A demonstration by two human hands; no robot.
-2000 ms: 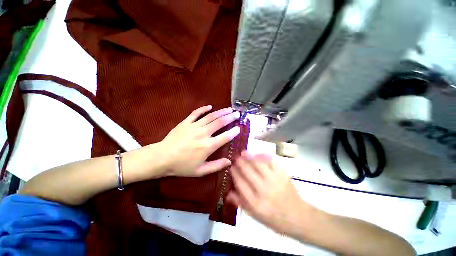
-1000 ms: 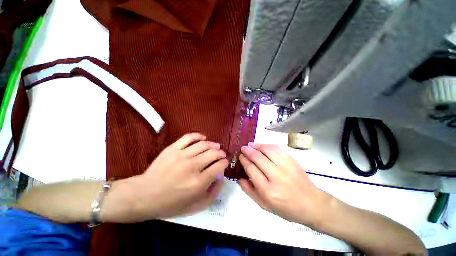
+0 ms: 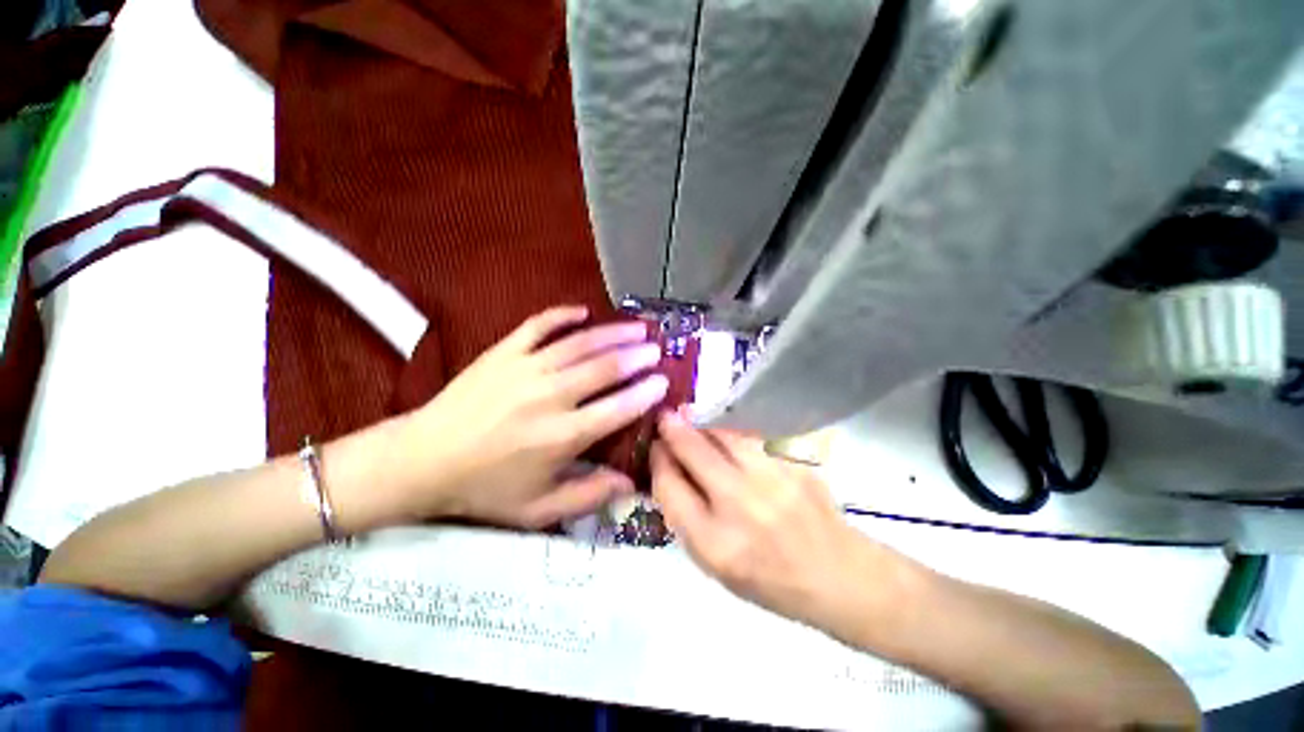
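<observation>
The rust-brown ribbed garment panel (image 3: 429, 200) lies flat left of the sewing machine head, its right edge under the presser foot (image 3: 678, 326). My left hand (image 3: 536, 422) lies on the panel just below and left of the foot, fingers spread and pressing on the cloth. My right hand (image 3: 758, 508) has its fingertips closed on the right edge of the cloth, just below the foot. The zipper is mostly hidden between my hands. A white-backed brown strip (image 3: 308, 258) lies curled over the panel's left side.
The white machine head (image 3: 801, 186) with a cream ribbed knob (image 3: 1213, 338) fills the upper right. Black scissors (image 3: 1018, 443) lie under the arm. A green-handled tool (image 3: 1236, 592) is at the right end. A green strip (image 3: 43, 165) runs along the left edge.
The panel and zipper have moved up toward the foot. My left hand has moved from the cloth's lower end to beside the foot. My right hand stays at the cloth's right edge.
</observation>
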